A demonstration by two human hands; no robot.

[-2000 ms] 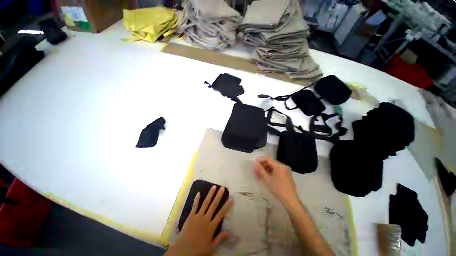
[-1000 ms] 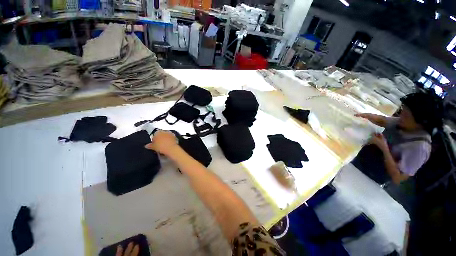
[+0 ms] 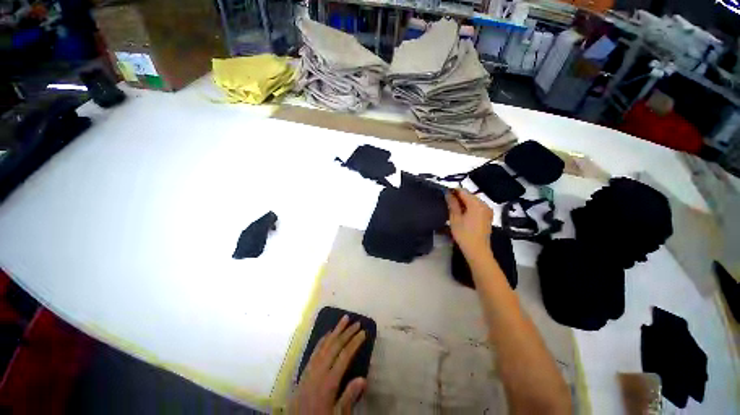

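Note:
My left hand (image 3: 331, 369) lies flat on a black fabric panel (image 3: 361, 332) at the near left of the grey-beige gluing board (image 3: 406, 324), fingers a little apart. My right hand (image 3: 471, 215) pinches the right edge of a black panel (image 3: 423, 198) at the left panel stack (image 3: 393, 241); the panel is raised and tilted over the stack. My right fingertips are partly hidden against the black fabric. The middle panel stack (image 3: 501, 263) is partly behind my right wrist. The right panel stack (image 3: 580, 284) stands farther right.
Black straps (image 3: 531, 219) and small black panels (image 3: 534, 162) lie behind the stacks. The far-right black stack (image 3: 625, 219), loose black pieces (image 3: 675, 357) and the glue bottle (image 3: 639, 393) are at right. A black scrap (image 3: 255, 237) is at left. Beige-grey stacks (image 3: 446, 85) and yellow fabric (image 3: 254, 79) stand far back.
My right hand has moved from above the board to the left stack and taken hold of a panel there. My left hand stays on its panel. The view swung right, then back.

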